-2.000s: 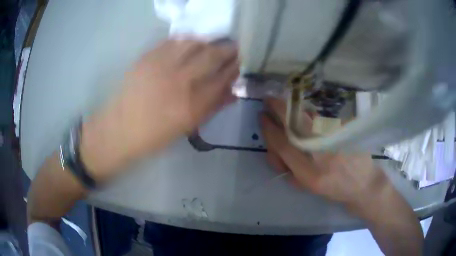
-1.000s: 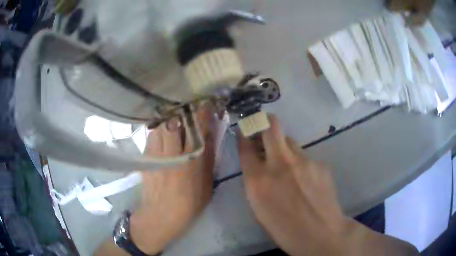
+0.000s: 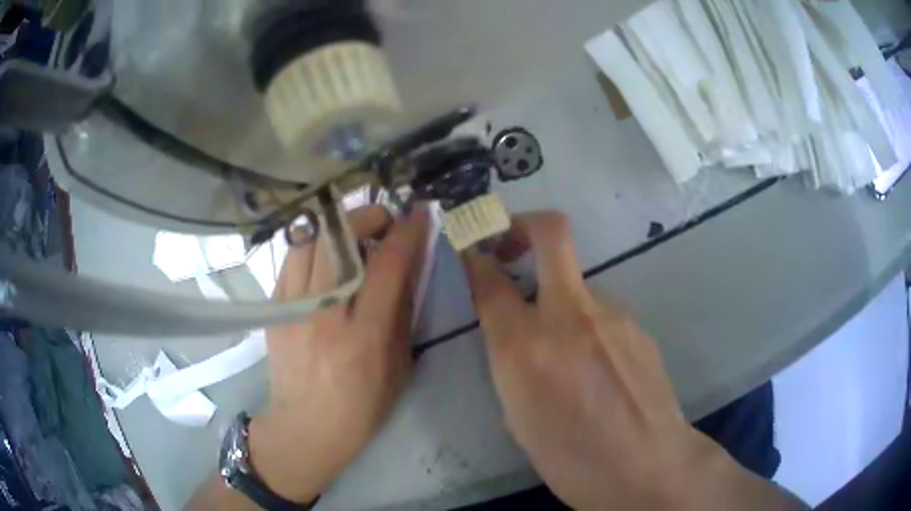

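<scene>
My left hand lies left of the needle area, fingertips partly hidden behind the machine's guard and knobs. Its fingers press on a narrow white fabric piece that shows along the thumb side. My right hand is just right of it, thumb and index finger close together below the small cream knob. A small dark thing shows between those fingers, too blurred to name. The sewing machine head with its large ribbed knob hides the needle and presser foot.
A fanned bundle of white strips lies at the upper right. White tape scraps lie left of my left hand. A round metal part with holes is beside the machine head. A dark bed gap crosses the table. White sheets are below at right.
Since a second ago the view has shifted slightly, with machine head and strips sitting further left and up. Both hands stay by the needle area. Two seconds ago my left hand was further back, blurred in motion.
</scene>
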